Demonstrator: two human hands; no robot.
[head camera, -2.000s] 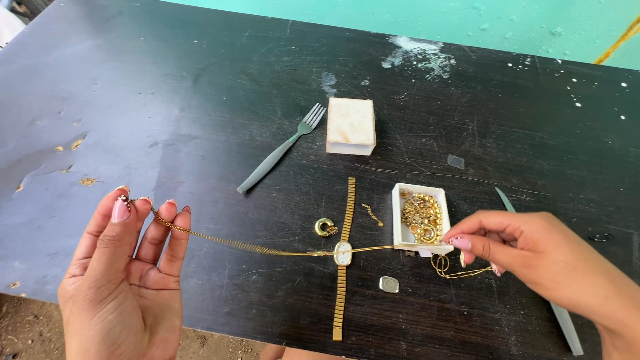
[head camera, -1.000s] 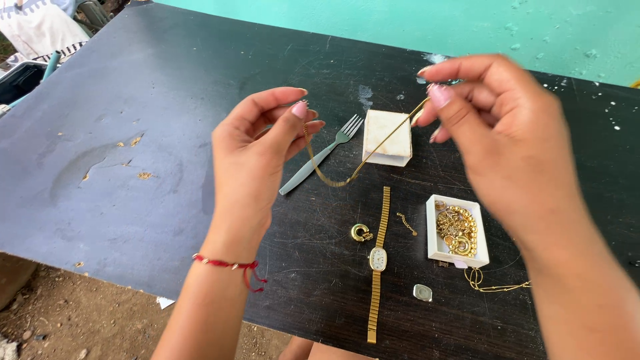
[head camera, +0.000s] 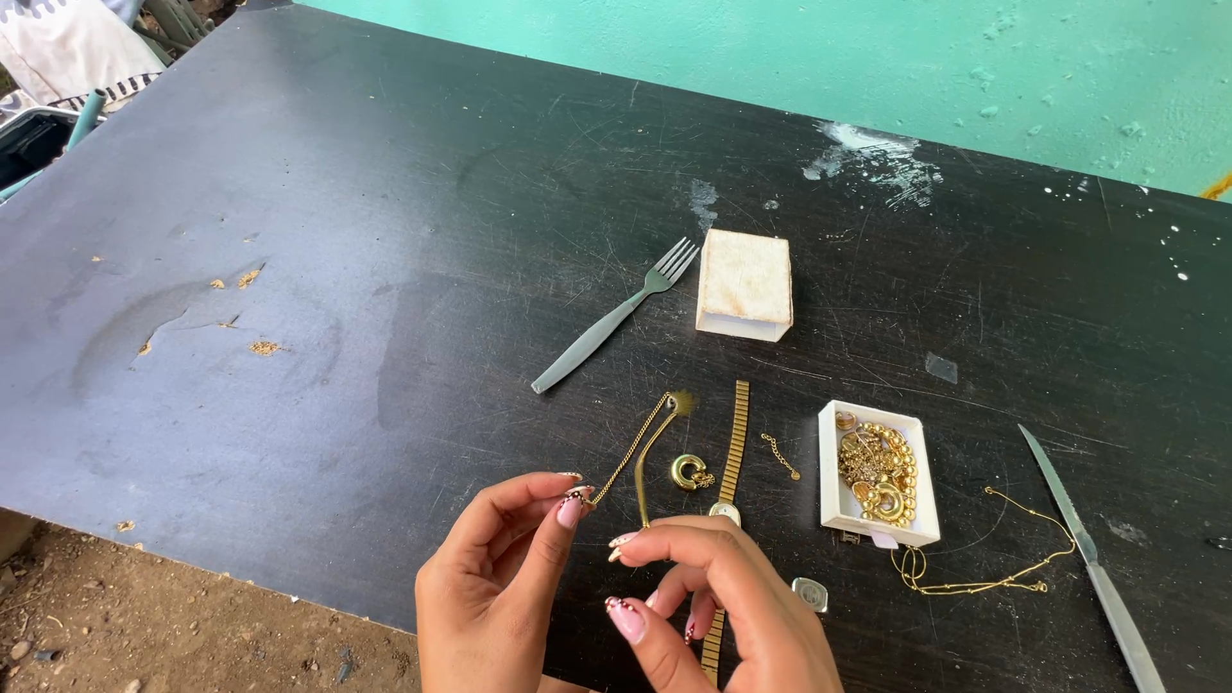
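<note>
My left hand (head camera: 510, 577) pinches one end of a gold chain necklace (head camera: 632, 450) between thumb and fingertips. The chain stretches away over the dark table to a bend near a gold hoop earring (head camera: 689, 472). Close to the chain's other strand is my right hand (head camera: 727, 606), thumb and forefinger apart; whether its fingers touch the strand is unclear. Partly under my right hand lies a gold wristwatch (head camera: 734, 452). Right of it are a short piece of chain (head camera: 780, 456), a small silver watch-back-like disc (head camera: 810, 594) and a white box tray (head camera: 830, 467) full of gold jewelry (head camera: 876, 472).
A grey-handled fork (head camera: 611, 322) lies beside a white box cover (head camera: 746, 279) beyond my hands. On the right are a thin gold necklace (head camera: 996, 583) and a table knife (head camera: 1097, 568). The black table (head camera: 433, 241) has scratches and chips and meets a green wall (head camera: 866, 58).
Both hands have come down toward the near edge from above the table. The necklace, held up between them one second ago, now reaches away from me, and my right thumb and forefinger have parted.
</note>
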